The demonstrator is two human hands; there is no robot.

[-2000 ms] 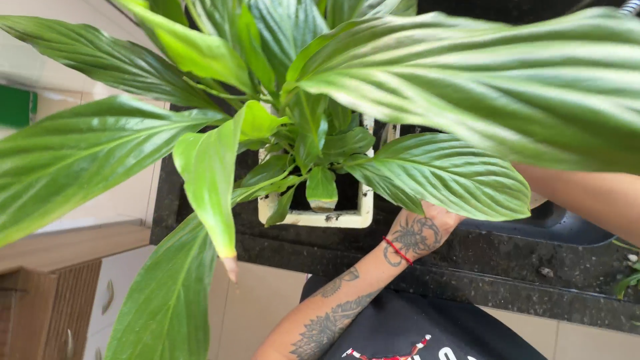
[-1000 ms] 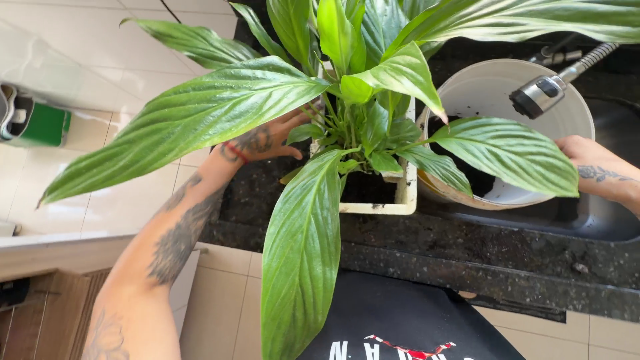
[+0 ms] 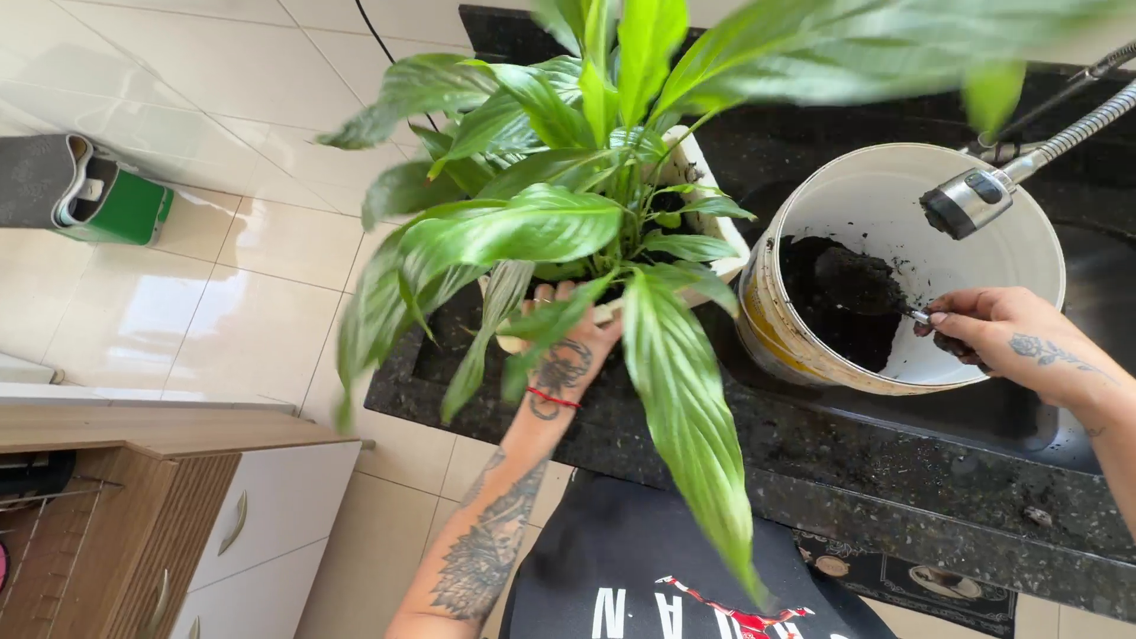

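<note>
My left hand [image 3: 568,342] is at the near rim of a white rectangular planter [image 3: 723,226], its fingers partly hidden by leaves; it seems to grip the rim. A broad-leaved potted plant, like a peace lily [image 3: 524,217], rises from the planter and spreads over both sides. In my right hand [image 3: 985,333] is the metal handle of a small tool, perhaps a spoon, whose soil-covered head [image 3: 856,280] is inside a white plastic bucket [image 3: 941,177]. Dark potting soil [image 3: 843,337] lies in the bucket, and dirt marks my right fingers.
A faucet with a flexible metal hose [image 3: 981,195] hangs over the bucket, which stands in a black sink [image 3: 1092,257]. The black granite counter [image 3: 905,470] runs along my front. At left are a green bin [image 3: 129,209] and a wooden cabinet with white drawers [image 3: 266,506].
My right hand, on the bucket's rim a second ago, now holds the soil-covered tool inside it. My left hand has moved from the planter's left side to its near rim. The planter now sits tilted.
</note>
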